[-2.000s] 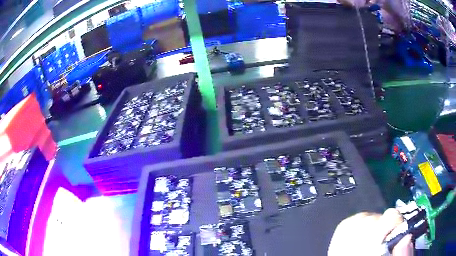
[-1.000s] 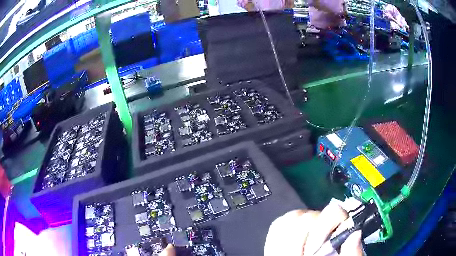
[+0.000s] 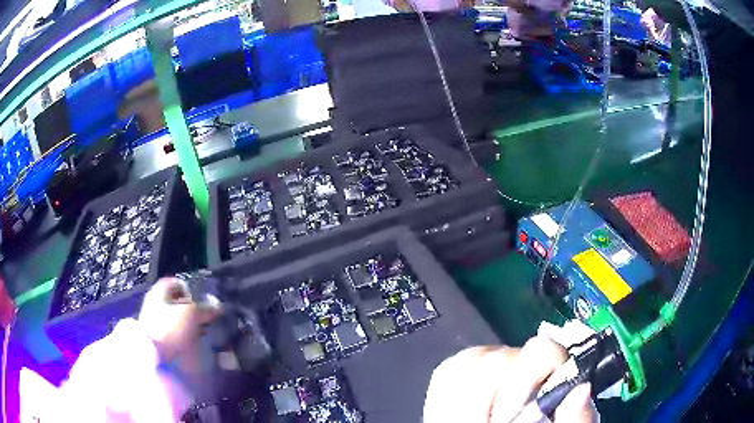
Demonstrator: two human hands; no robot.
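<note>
My right hand [image 3: 506,385] is at the bottom right, shut around a dark dispensing syringe [image 3: 585,370] with a bright green adapter head [image 3: 628,351]. A crumpled white wipe shows beside the syringe. My left hand [image 3: 178,330] is blurred, over the left side of the nearest foam tray [image 3: 417,363]. It grips a blurred dark circuit board [image 3: 236,335], which looks tilted. The hand and board hide the tray's left part. Circuit boards [image 3: 391,296] lie in the tray between my hands, and another [image 3: 318,398] lies nearer at the bottom edge.
Two more board-filled foam trays stand behind, one at left [image 3: 116,248] and one in the middle [image 3: 331,192]. A blue glue dispenser [image 3: 579,252] and a red block [image 3: 653,225] are at right. A clear air hose [image 3: 705,165] rises at right. A green post [image 3: 183,140] stands behind.
My left hand has come up from the bottom edge to the tray's left side and now grips a board. The view has swung right over the two seconds. My right hand still holds the syringe.
</note>
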